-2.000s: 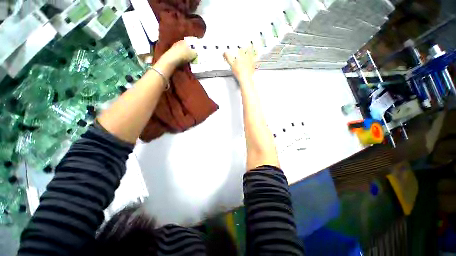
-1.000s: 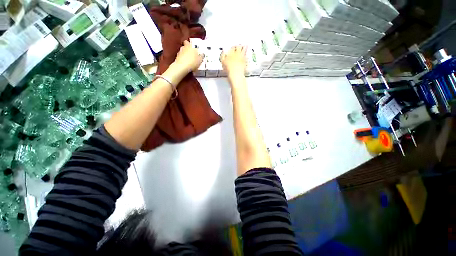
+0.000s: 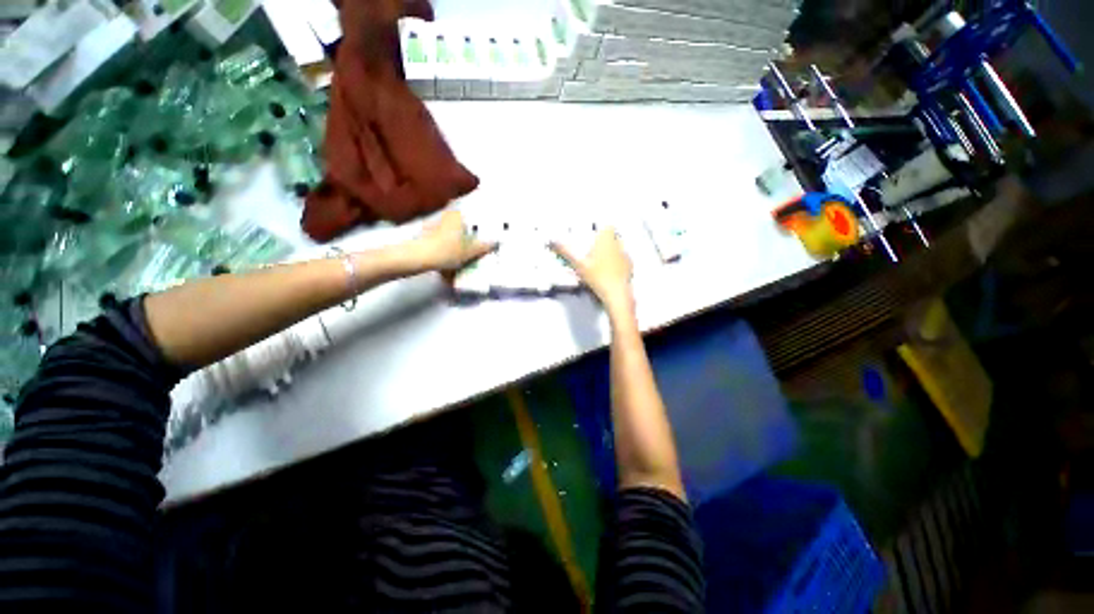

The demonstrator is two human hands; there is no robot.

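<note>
A short row of closed white cartons (image 3: 516,266) lies side by side near the table's front edge, blurred. My left hand (image 3: 446,244) is at the row's left end and my right hand (image 3: 603,266) at its right end, so the row is held between them. Whether the row touches the table is hard to tell. One more white carton (image 3: 666,235) lies just right of my right hand. Another carton row (image 3: 480,54) with green pictures stands at the back, beside the stacked cartons (image 3: 678,54).
A reddish-brown cloth (image 3: 384,150) lies behind my left hand. Green-tinted bottles (image 3: 132,156) are heaped at left. Thin white inserts (image 3: 258,366) lie at the near left edge. An orange, yellow and blue tape dispenser (image 3: 822,223) sits at the right corner; blue crates (image 3: 780,546) are below.
Both hands have moved from the carton row at the back to the row near the front edge. The view has shifted, showing more of the front edge and the inserts.
</note>
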